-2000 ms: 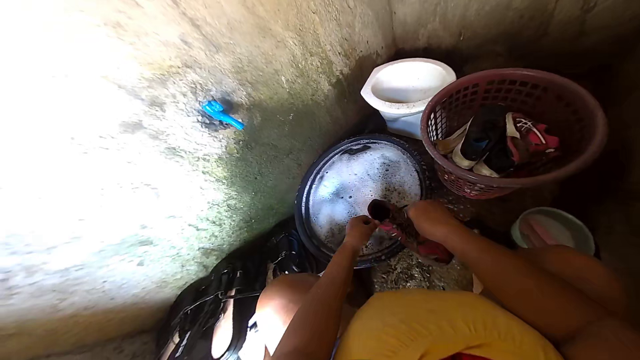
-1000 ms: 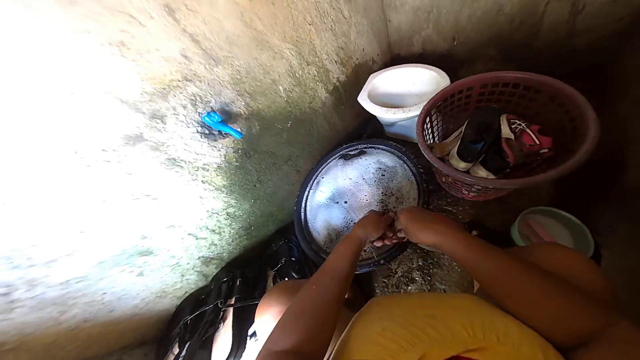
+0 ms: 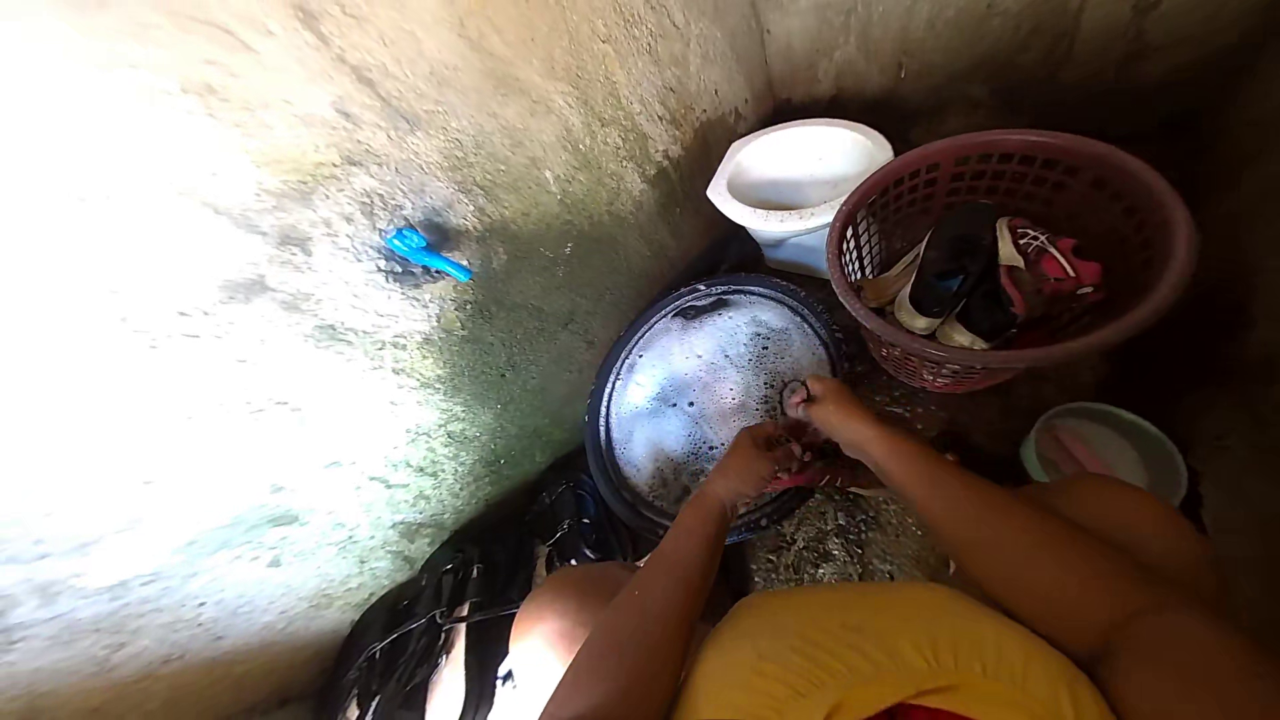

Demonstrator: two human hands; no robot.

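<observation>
A round black tub (image 3: 715,400) of sudsy water stands in front of me. My left hand (image 3: 755,462) is at its near right rim, its fingers gripping a red-and-dark shoe (image 3: 800,478) that is mostly hidden under my hands. Just above and to the right, my right hand (image 3: 832,408) holds the same shoe, with a small pale, dark-edged part showing at its fingertips; whether that part belongs to the shoe I cannot tell.
Behind the tub are a white ceramic toilet bowl (image 3: 735,205) and a maroon plastic basket (image 3: 1165,240) holding several shoes (image 3: 950,270). A pale green basin (image 3: 1172,480) sits at right. Black bags or straps (image 3: 460,570) lie lower left. A blue faucet (image 3: 425,254) juts from the wall.
My hands, close together over the tub's near right edge a second ago, are now slightly apart, the right one farther up. Red parts of the shoe show again below them.
</observation>
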